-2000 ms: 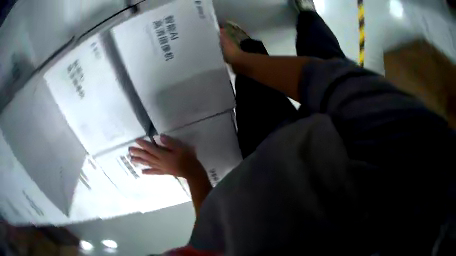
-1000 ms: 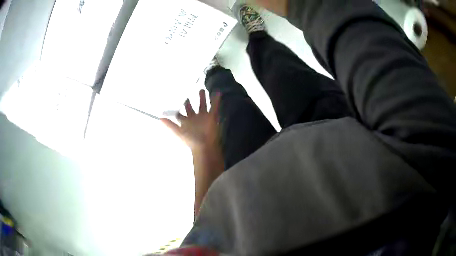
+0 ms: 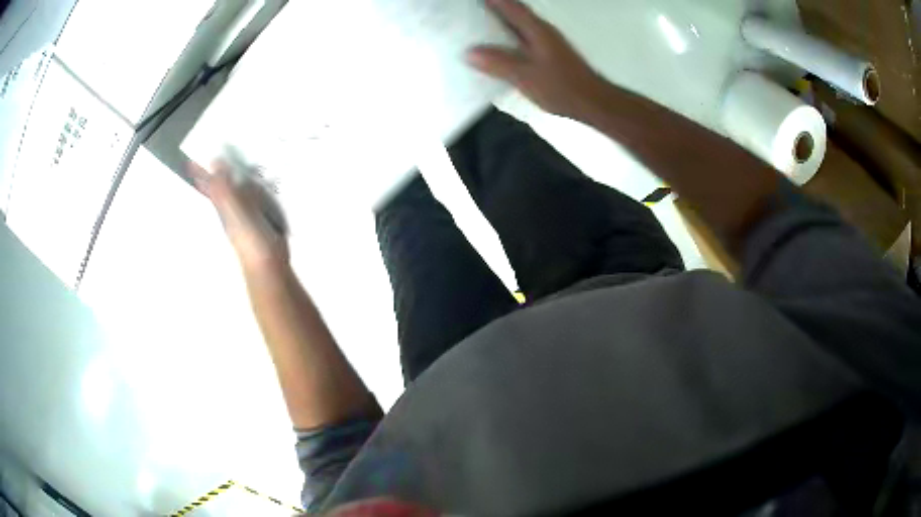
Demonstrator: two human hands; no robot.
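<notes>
A white camera box (image 3: 343, 101), overexposed and blurred, is between my two hands in front of my legs. My left hand (image 3: 242, 207) is on its left end, blurred. My right hand (image 3: 535, 61) grips its right end, thumb on the upper face. Whether it is one box or two side by side I cannot tell. The box stack (image 3: 76, 136) of white boxes stands at the upper left, with dark lettering on one box and dark gaps between boxes.
Stretch film rolls (image 3: 773, 126) lie on the right beside brown cartons (image 3: 858, 192). Yellow and black floor tape (image 3: 207, 497) shows at the lower left. The pale floor (image 3: 626, 45) is shiny and partly overexposed.
My right hand has come into fuller view and now holds a box. My left hand has moved left, from open over the box area to the held box's end. The film rolls show more fully.
</notes>
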